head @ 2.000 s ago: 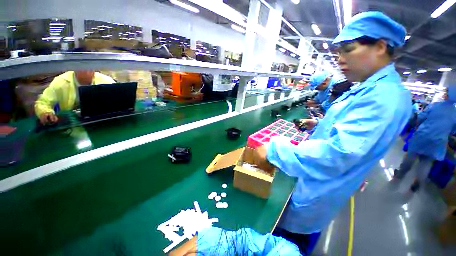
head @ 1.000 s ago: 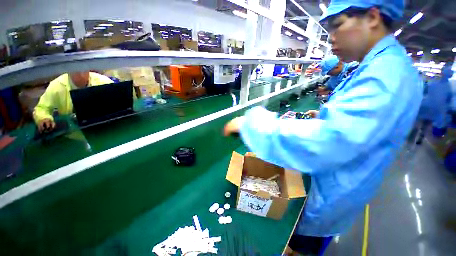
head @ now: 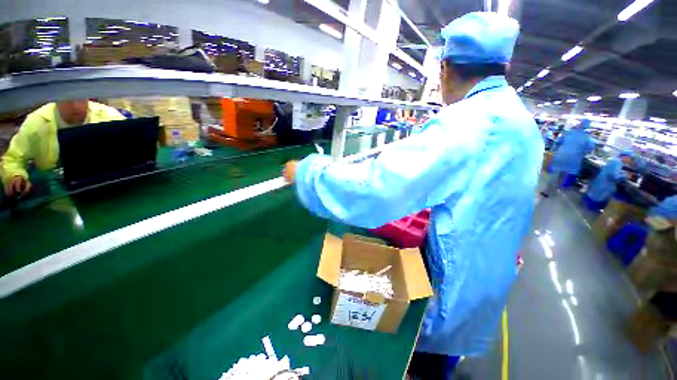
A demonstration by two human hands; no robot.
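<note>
Neither of my hands shows clearly in the head view. A loose heap of white strips [head: 260, 367] lies on the green bench at the bottom edge, partly cut off. Several round white pads [head: 306, 325] lie between the heap and a small cardboard box. The small cardboard box [head: 358, 310] stands upright with open flaps, a handwritten white label on its near side and white pieces inside.
A person in a blue smock [head: 475, 223] stands at the right beside the box, one arm stretched over the bench. A pink tray [head: 407, 228] is partly hidden behind them. A white rail [head: 148, 228] runs along the green bench. A person in yellow sits behind a laptop [head: 108, 150].
The neighbouring person has turned away, arm reaching left. The box now stands open and upright nearer me. The black unit on the bench is out of sight. My sleeve has left the view.
</note>
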